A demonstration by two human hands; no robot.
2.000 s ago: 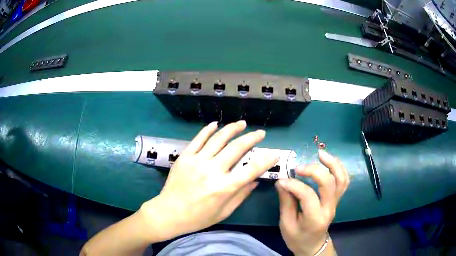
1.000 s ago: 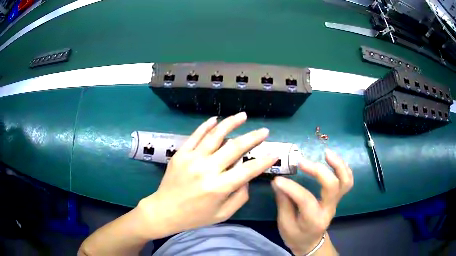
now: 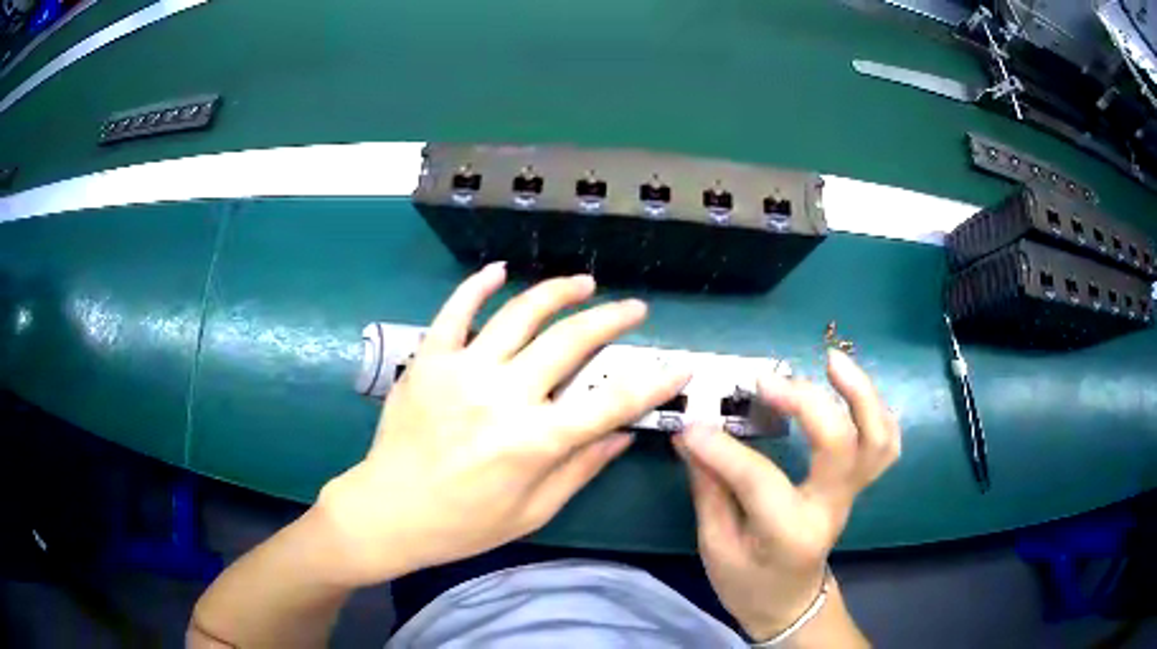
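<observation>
A strip housing (image 3: 596,380), glaring silver-white, lies across the green worktop in front of me, with dark square openings along it. My left hand (image 3: 489,418) lies spread over its left and middle part, fingers apart, and hides several openings. My right hand (image 3: 793,469) is at its right end, with the thumb at the near edge and a fingertip at the top near the last openings. Whether anything small is between the right fingertips is hidden.
A tall dark stack of housings (image 3: 622,235) stands just beyond. Two short stacks (image 3: 1047,292) stand at right, with a pen-shaped tool (image 3: 967,403) beside them. Copper bits (image 3: 837,339) lie near my right hand. A dotted strip (image 3: 1034,165) and another strip (image 3: 159,118) lie on the belt.
My left hand has shifted left along the housing and covers more of its left part. My right thumb and fingers have moved slightly left on its right end. The belt strips have moved right.
</observation>
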